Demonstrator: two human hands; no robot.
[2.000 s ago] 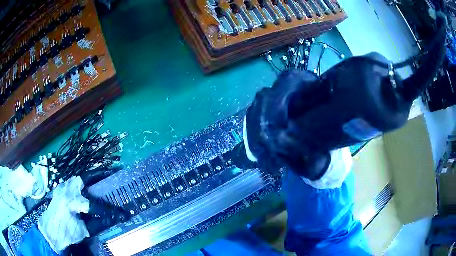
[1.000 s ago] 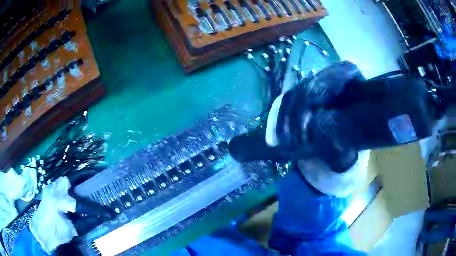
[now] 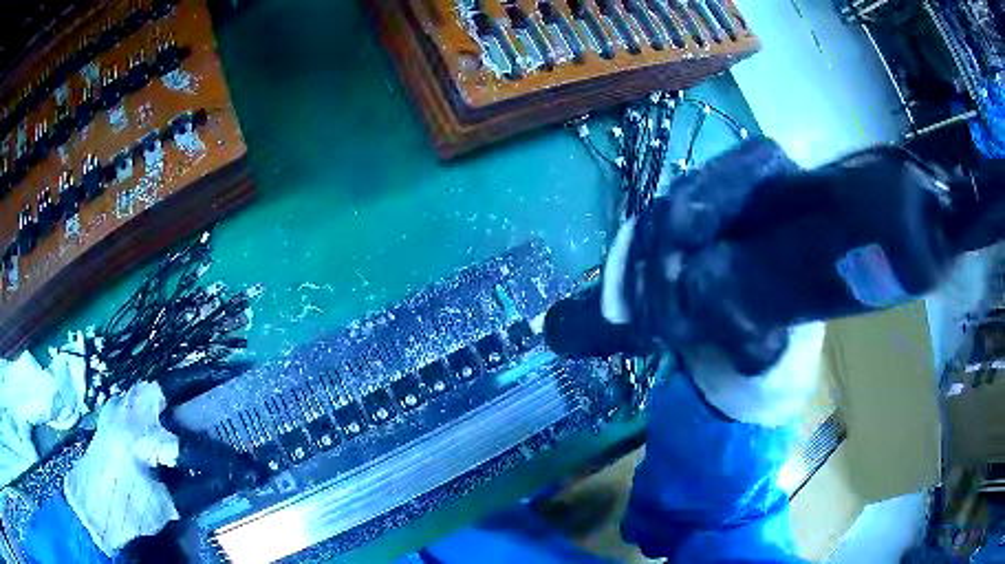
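Observation:
A silver ribbed heat sink point(image 3: 402, 474) lies slanted in a dark speckled assembly jig point(image 3: 364, 342). A row of black power transistors point(image 3: 382, 414), legs towards the back, runs along it; most show a bright screw dot. My right hand point(image 3: 705, 264), in a white glove with dark fingers, is closed around a thick black electric screwdriver point(image 3: 838, 248). Its dark front end is over the row's right end; the bit's contact is unclear. My left hand point(image 3: 143, 468), similarly gloved, has its dark fingers at the row's left end; whether they grip anything is unclear.
Orange-brown component carrier boards stand at the left point(image 3: 121, 198) and back centre point(image 3: 441, 105). Bunches of lead wires lie at left point(image 3: 182, 320) and behind the screwdriver point(image 3: 650, 143). A white cloth point(image 3: 33, 397) is at far left, a black screw tray point(image 3: 50, 474) lower left, a cardboard box point(image 3: 887, 408) at right.
The camera view has shifted. Compared with two seconds ago, my right hand and the screwdriver are further right, uncovering more of the jig's right end. My left hand stays at the left end.

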